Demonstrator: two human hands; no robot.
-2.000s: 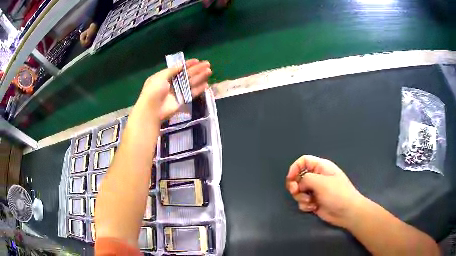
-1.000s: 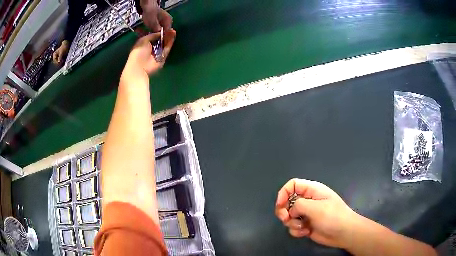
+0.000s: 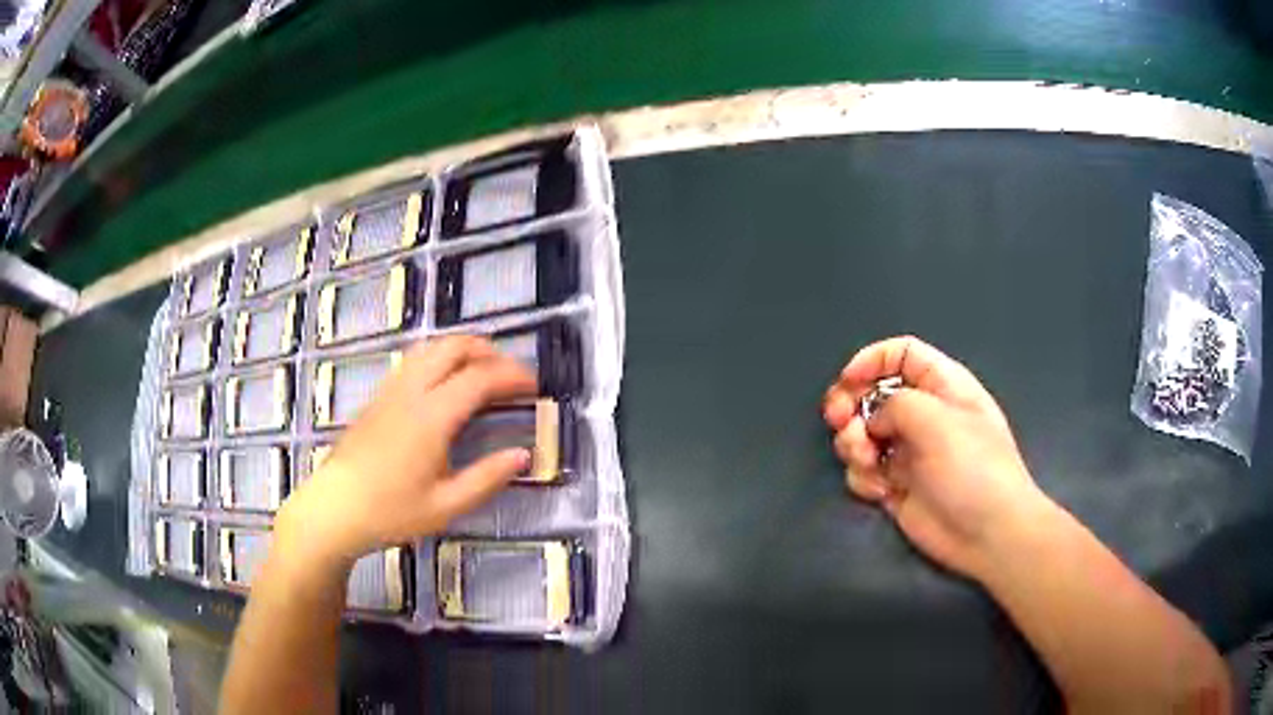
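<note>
The whitish blister tray (image 3: 609,349) lies on the bench at left, with one phone frame per pocket. Most frames show gold-tan bars; the upper ones in the right column show black. My left hand (image 3: 433,433) is over the right column, fingers spread around a gold-ended phone frame (image 3: 546,440); whether it grips it is hard to tell. My right hand (image 3: 921,447) is curled above the bench, right of the tray, holding small silvery metal parts (image 3: 878,398) between thumb and fingers.
A clear bag of small metal parts (image 3: 1194,370) lies at the far right. Beyond the pale edge rail (image 3: 838,109) runs the green conveyor belt (image 3: 670,63). A small white fan (image 3: 28,479) stands at the far left.
My left hand has come back from another person's hands over the belt to the tray; the slim item it held is gone. My right hand stays curled around the small parts.
</note>
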